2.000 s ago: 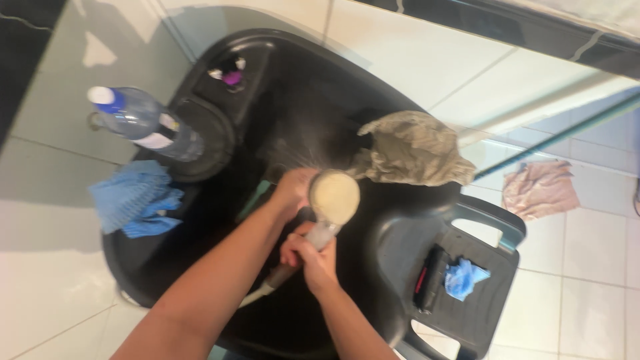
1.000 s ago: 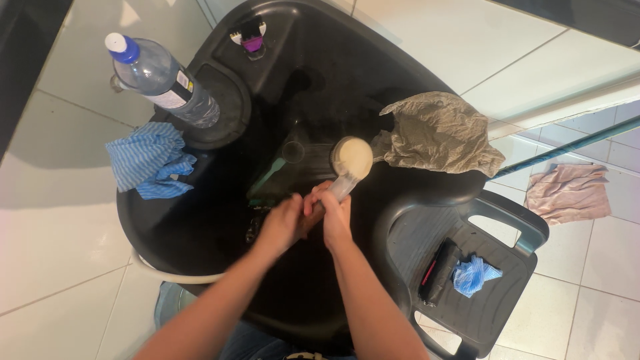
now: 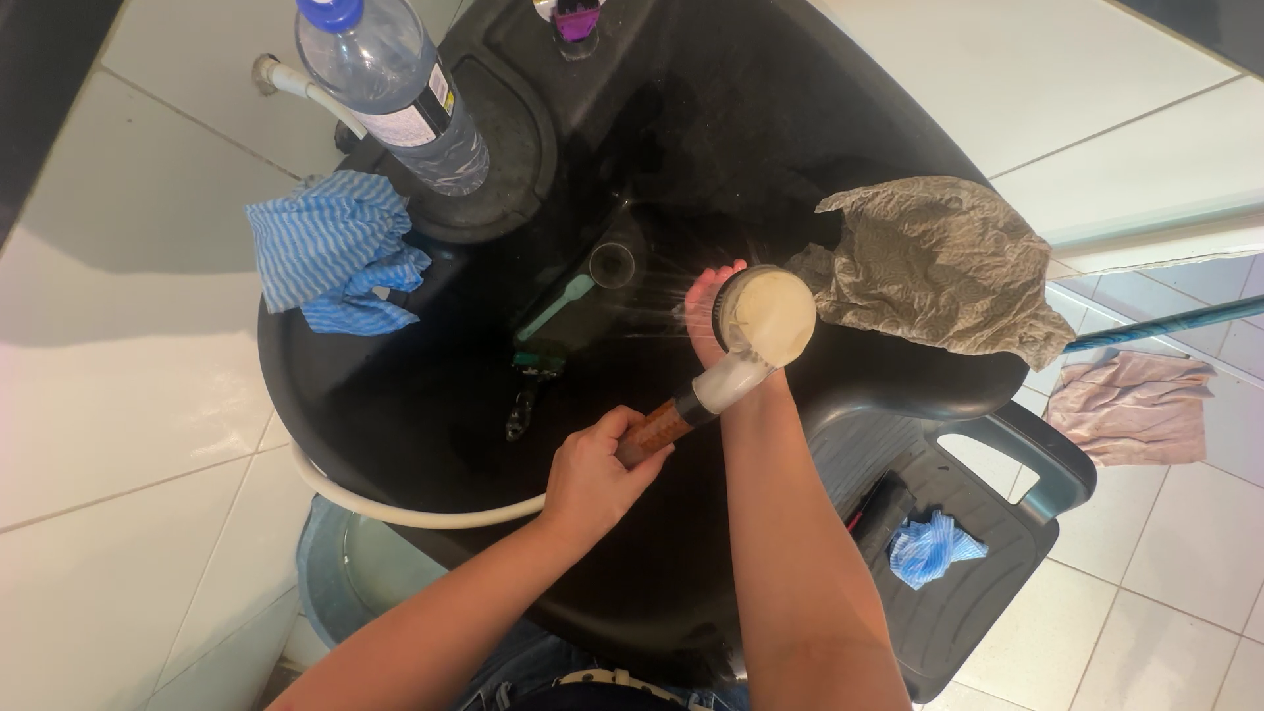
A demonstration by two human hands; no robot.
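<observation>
My left hand (image 3: 602, 479) is closed around the handle of a hand shower (image 3: 657, 430), whose white head sprays water leftward over a black wash basin (image 3: 691, 128). Behind the shower head, partly hidden by it, my right hand (image 3: 709, 306) reaches into the spray; its fingertips show, and whether it holds anything is unclear. In the basin lie a pale green plastic tool (image 3: 555, 308), a small round clear item (image 3: 612, 265) and a dark glossy object (image 3: 519, 410). A white hose (image 3: 425, 515) runs from the handle around the basin's front edge.
A plastic bottle (image 3: 395, 99) and a blue striped cloth (image 3: 336, 252) rest at the basin's left. A brown crumpled cloth (image 3: 938, 267) lies over its right rim. A plastic chair (image 3: 987, 592) holds another blue cloth (image 3: 933, 550). A bucket (image 3: 365, 563) stands below; a pink cloth (image 3: 1131, 407) is at right.
My right hand has left the shower handle and moved up behind the shower head. My left hand now holds the handle alone. The view has come closer to the basin.
</observation>
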